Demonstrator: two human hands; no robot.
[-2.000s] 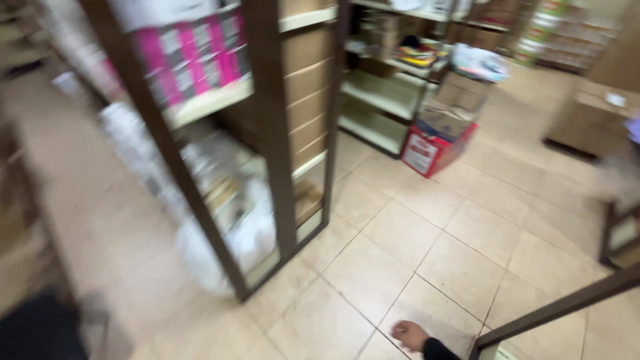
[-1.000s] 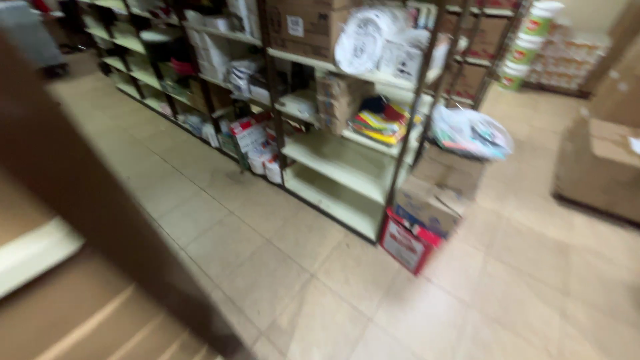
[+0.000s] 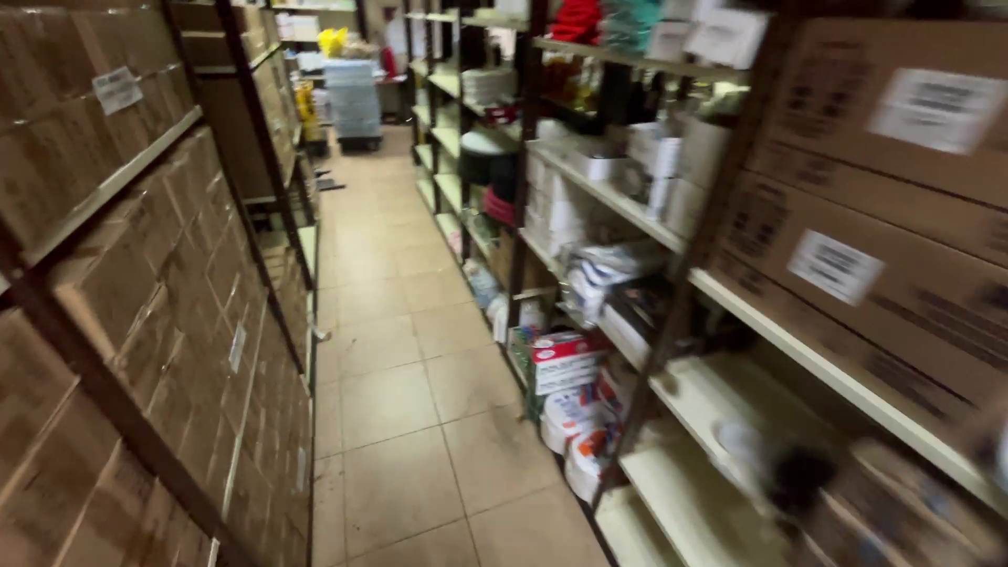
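Observation:
Neither my left hand nor my right hand shows in the head view. Stacked cardboard boxes [image 3: 165,299] fill the rack on the left. On the right, large cardboard boxes [image 3: 890,205] with white labels rest on a metal shelf [image 3: 819,362]. White tubs [image 3: 571,417] and a red and white box [image 3: 567,358] sit low on the right rack. Plastic-wrapped packs [image 3: 602,276] lie on the shelf above them. Red bagged goods [image 3: 577,20] and teal bagged goods [image 3: 628,27] are on an upper shelf.
A tiled aisle floor [image 3: 394,378] runs between the two racks. At its far end a stack of pale blue crates [image 3: 352,102] stands on a wheeled base, with a yellow object [image 3: 305,110] left of it. Dark shelf uprights [image 3: 669,315] border the aisle at right.
The view has swung left and moved in between the racks. The hand seen at the bottom two seconds ago is out of view.

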